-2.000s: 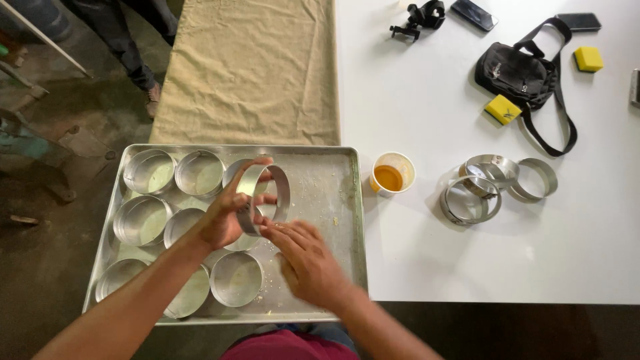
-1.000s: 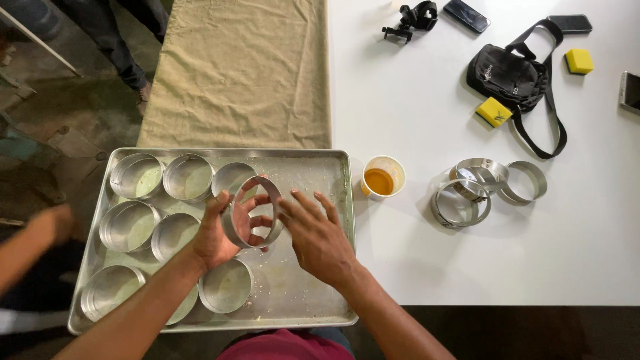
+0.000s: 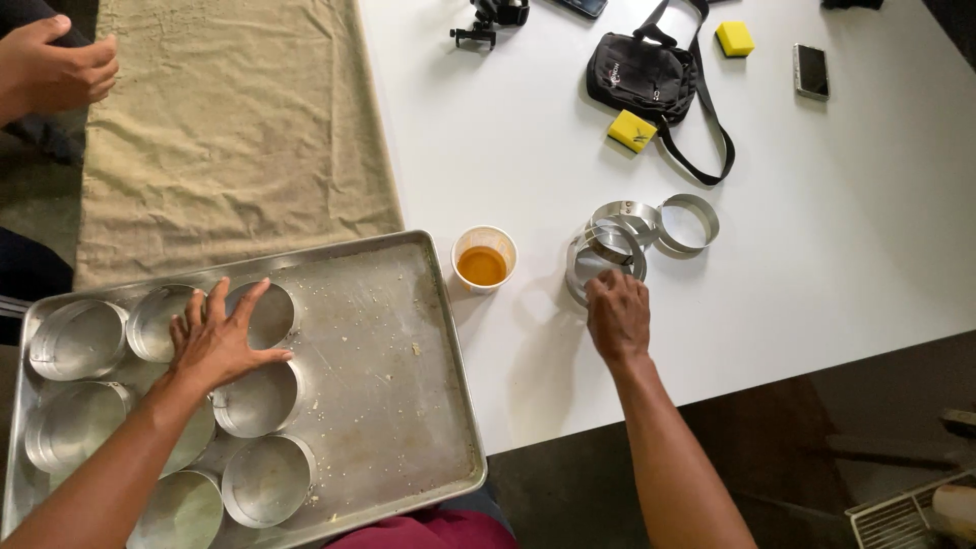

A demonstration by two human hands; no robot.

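Observation:
Several metal rings stand in rows on the left part of an aluminium baking tray point(image 3: 381, 366). My left hand point(image 3: 217, 335), fingers spread and empty, is over the rings, near the metal ring point(image 3: 263, 400) in the tray's middle. On the white table, my right hand point(image 3: 619, 313) pinches the near rim of a metal ring point(image 3: 581, 286) in a small overlapping group. Beside that group another metal ring point(image 3: 688, 223) lies on the table. Between the tray and the group stands a paper cup point(image 3: 484, 259) with amber liquid.
A beige cloth point(image 3: 236, 137) lies behind the tray. Farther back on the table are a black bag point(image 3: 644, 76), yellow sponges point(image 3: 631, 131), a phone point(image 3: 811, 72) and a black clamp-like device point(image 3: 488, 23). Another person's hand point(image 3: 57, 65) is at the upper left.
The ring that was between my hands is no longer there; a ring now stands at the tray's middle. My right hand has moved right to the rings on the table. The view has swung right.

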